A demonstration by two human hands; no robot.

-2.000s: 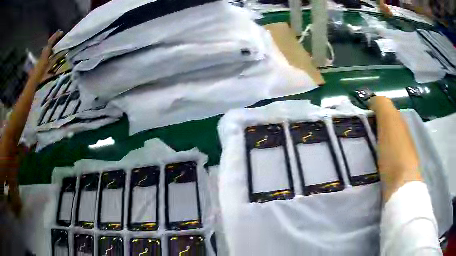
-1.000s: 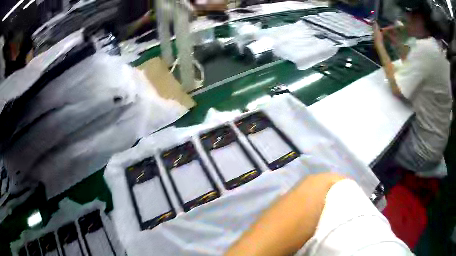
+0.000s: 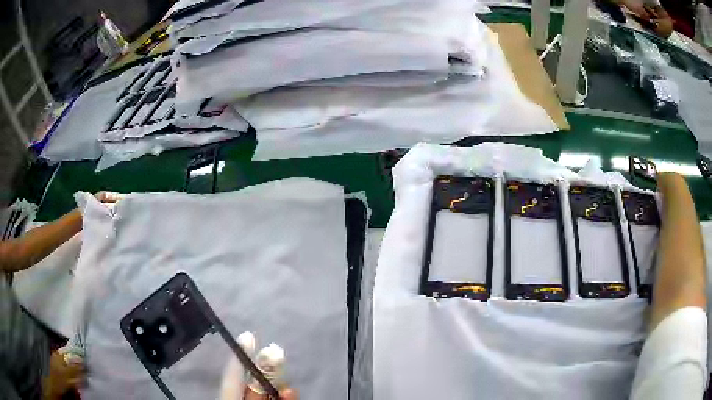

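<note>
My left hand [image 3: 261, 375], with white finger cots, is at the bottom edge, partly cut off. It grips a black phone middle frame [image 3: 176, 324], tilted, camera end up and left, over a white cloth [image 3: 226, 234]. My right hand [image 3: 671, 183] reaches over the green belt at the right, beside another black frame [image 3: 644, 167]; its fingers are too unclear to tell whether they hold it. On the right white cloth [image 3: 484, 344], several frames lie in a row, one named here as the leftmost frame [image 3: 459, 291]; my right forearm partly covers the rightmost.
Stacked cloth layers [image 3: 336, 70] rise behind the belt [image 3: 312, 168], beside brown cardboard [image 3: 523, 70] and a white post [image 3: 572, 55]. Another person's arm [image 3: 43, 242] reaches to the left cloth's corner. Dark frame edges [image 3: 355, 250] show at the left cloth's right side.
The view has swung back left. A cloth now covers the left rows of frames seen earlier. My left hand has come into view with a frame. My right arm now reaches to the belt.
</note>
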